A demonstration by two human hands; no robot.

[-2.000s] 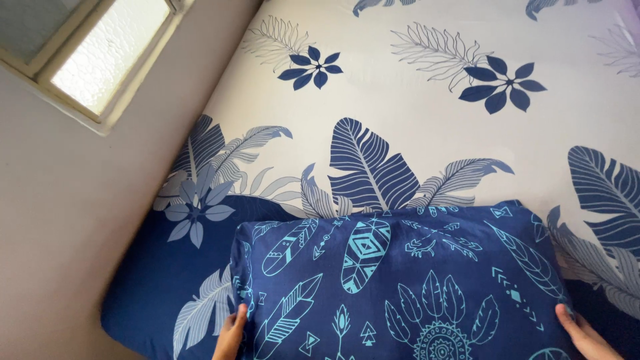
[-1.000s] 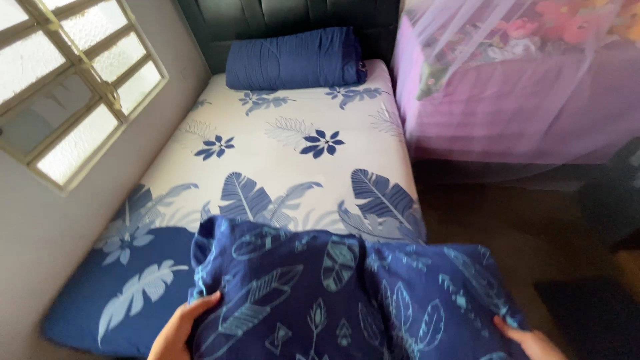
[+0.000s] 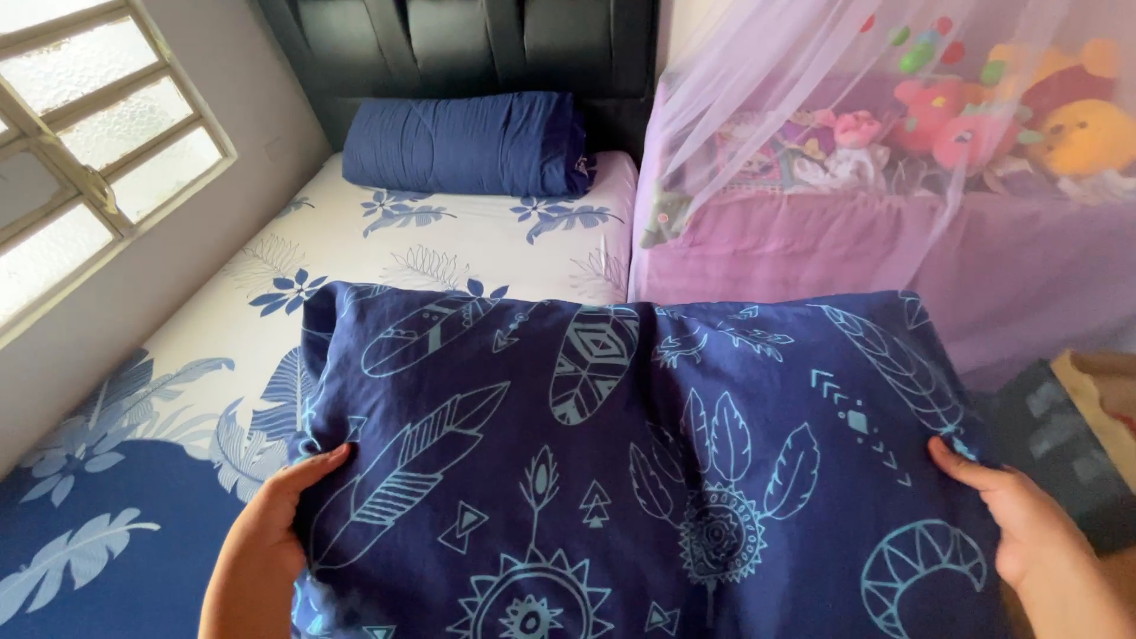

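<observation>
A dark blue pillow with light blue feather and dreamcatcher prints is held up over the near part of the bed. My left hand grips its left side, thumb on top and fingers hidden behind the cloth. On the opposite side my right hand grips it the same way, thumb on the front face. The pillow creases down its middle. Behind it lies a bed with a white and blue leaf-print sheet, and a rolled dark blue bedding bundle rests at its head.
A black padded headboard stands behind the bundle. To the left is a wall with a louvred window. On the right, a crib-like bed with pink-purple cloth and sheer netting holds plush toys. A cardboard box is at the right edge.
Both hands have lifted the pillow from the bed, where it lay two seconds ago. The view has tilted up toward the headboard and the toys.
</observation>
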